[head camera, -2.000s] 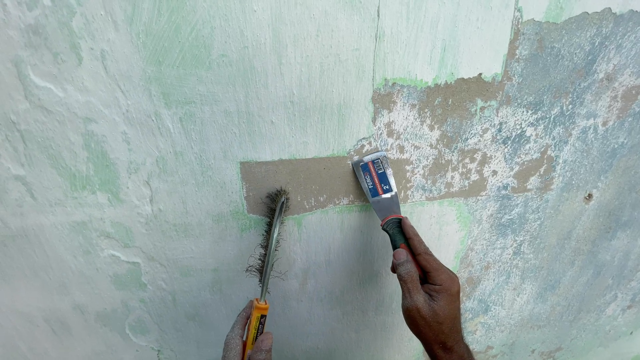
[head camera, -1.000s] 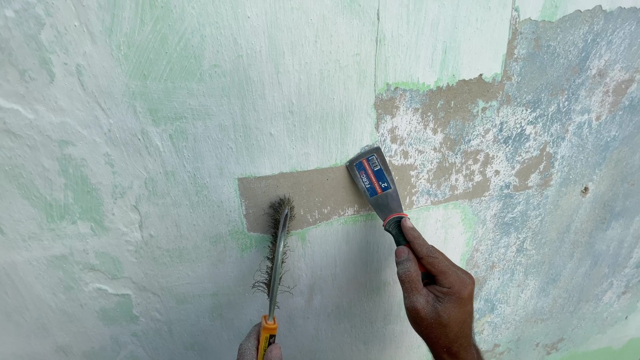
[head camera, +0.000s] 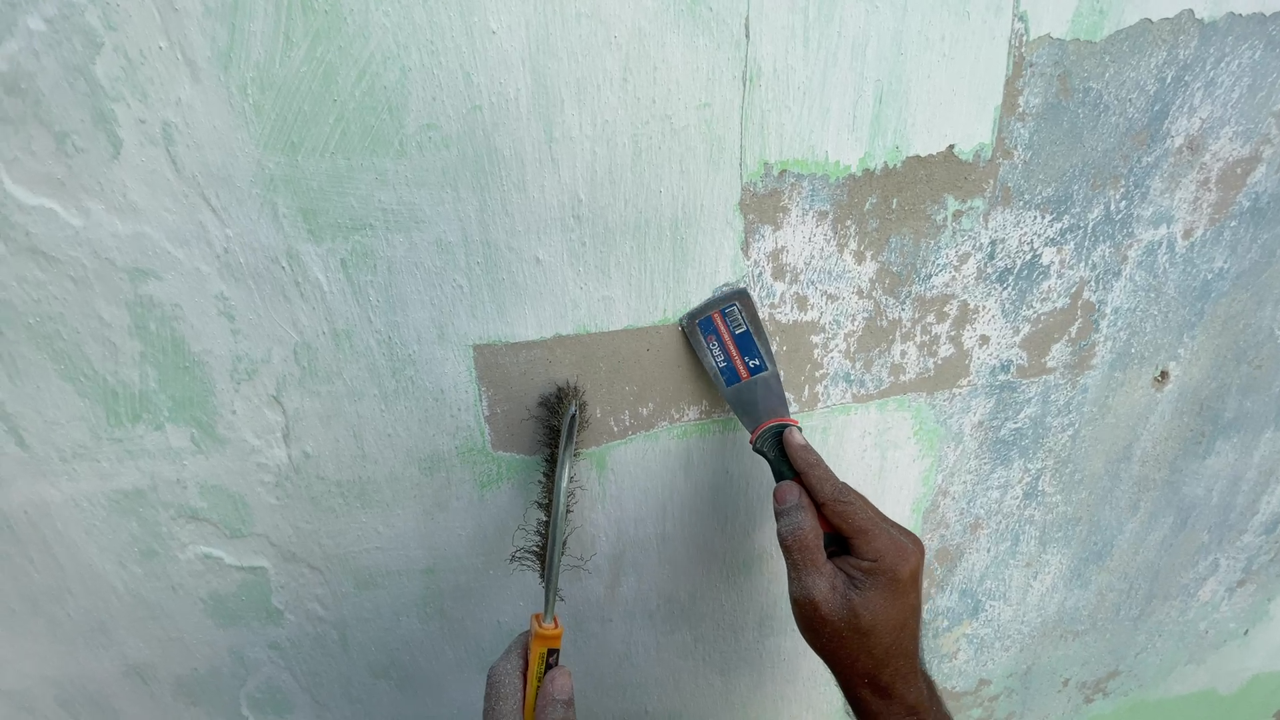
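Note:
My right hand grips the dark handle of a putty knife that bears a blue and red label. The knife's blade edge lies against the wall at the upper border of a bare grey-brown strip. In my left hand, at the bottom edge, is a wire brush with a yellow handle, seen edge-on. Its bent, frayed bristles point to the wall, and its tip is over the left end of the strip. Whether the bristles touch the wall cannot be told.
Pale green and white paint covers the wall around the strip. At the right spreads a large patch of patchy blue, white and brown surface, with a small hole in it. A thin vertical crack runs down the upper middle.
The putty knife's blade has shifted slightly up, to the strip's upper border. My left hand keeps the wire brush near the strip's left end.

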